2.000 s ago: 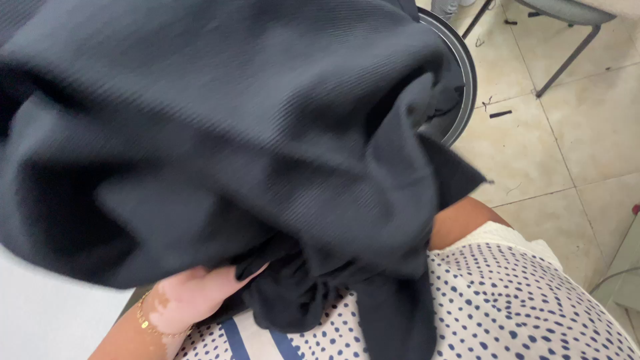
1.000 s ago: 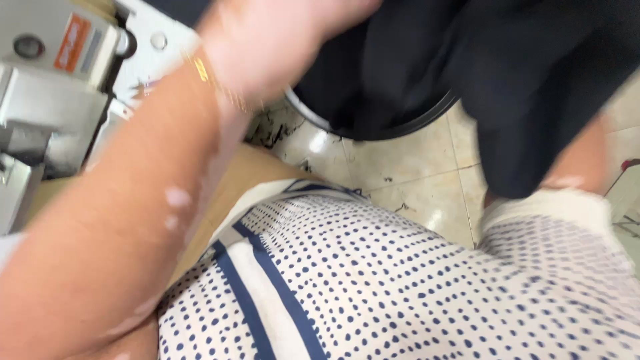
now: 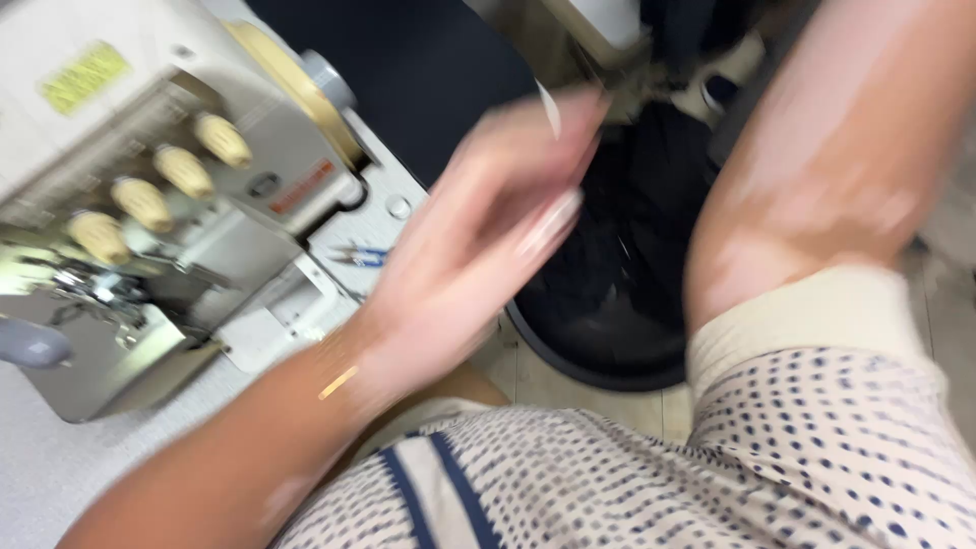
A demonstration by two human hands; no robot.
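My left hand (image 3: 488, 206), blurred and with its fingers curled, is above the gap between the sewing table and a round black tub (image 3: 595, 374). A small white sliver shows at its fingertips; whether the hand holds anything cannot be told. Behind it, dark smooth material (image 3: 404, 69) spreads over the far edge of the table. Dark cloth (image 3: 610, 267) lies in the tub. Thread snips with blue handles (image 3: 362, 255) lie on the table just left of my left hand. My right hand is outside the view; a bare limb comes out of a cream cuff at the right.
An overlock sewing machine (image 3: 252, 175) with several cream tension knobs (image 3: 183, 171) fills the left side, on a light grey table (image 3: 46, 457). Dotted clothing (image 3: 610, 473) covers my lap. The tiled floor (image 3: 526, 381) shows beside the tub. Blurred items stand at the top.
The dark cloth that was over my lap two seconds ago is off it. My left hand now shows fully, nearer the middle. The view has swung toward the machine.
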